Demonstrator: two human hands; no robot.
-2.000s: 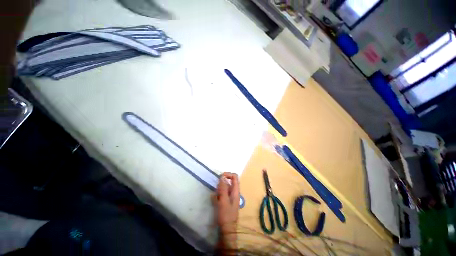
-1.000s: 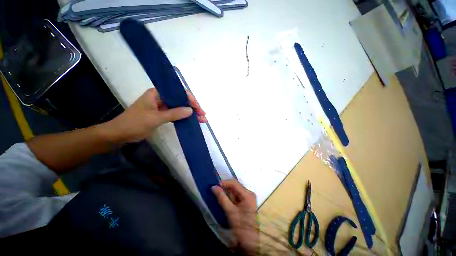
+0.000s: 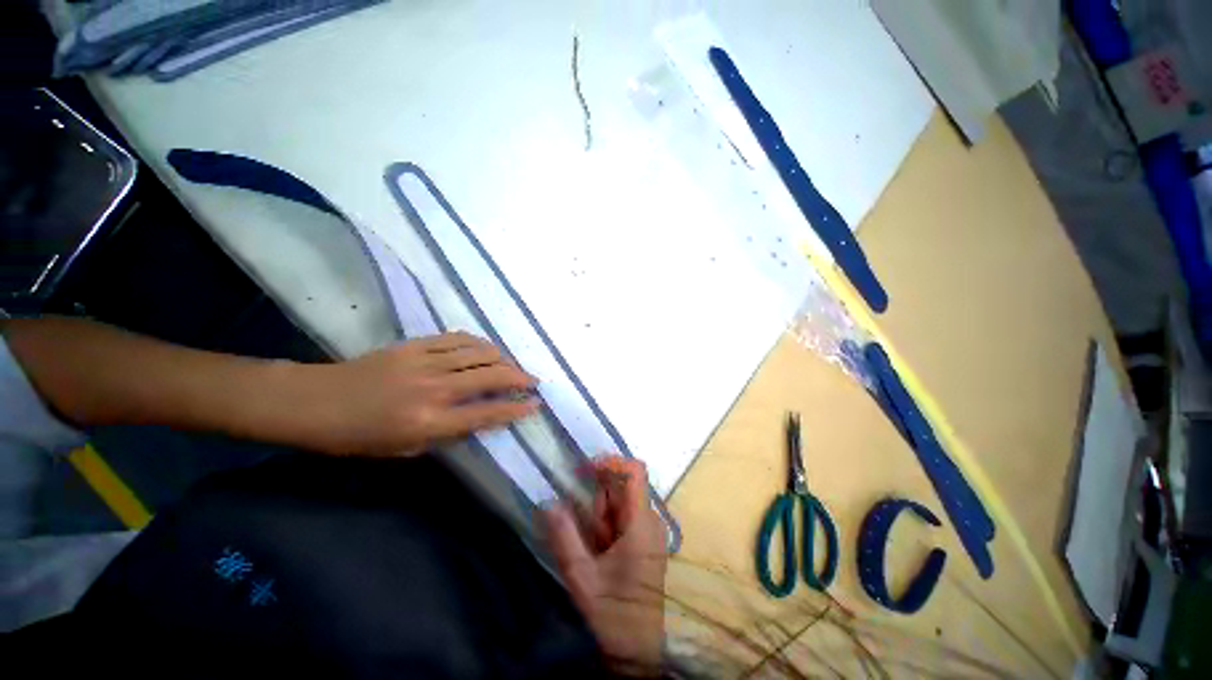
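Note:
My left hand (image 3: 439,392) lies on a long navy band piece (image 3: 253,173) and holds it at its middle. The piece is twisted: its far end shows the navy face, its nearer part the pale interfaced side. My right hand (image 3: 611,551) is at the near end of this piece, fingers bent and slightly blurred; its exact hold and any needle cannot be made out. A second band piece (image 3: 499,292) lies flat, pale side up with a blue-grey edge, just right of the held one. My right fingers partly cover its near end.
A stack of band pieces (image 3: 200,40) lies far left. Dark-green-handled scissors (image 3: 796,511), a C-shaped navy piece (image 3: 871,558), dotted navy strips (image 3: 798,179), a clear plastic bag (image 3: 827,326) and yellow tape (image 3: 957,425) lie right. Loose threads (image 3: 784,624) trail near the front edge.
The held piece has gone from navy face up to mostly pale side up, its far end swung left and lower. My left hand now lies flatter across it. The second piece shows more.

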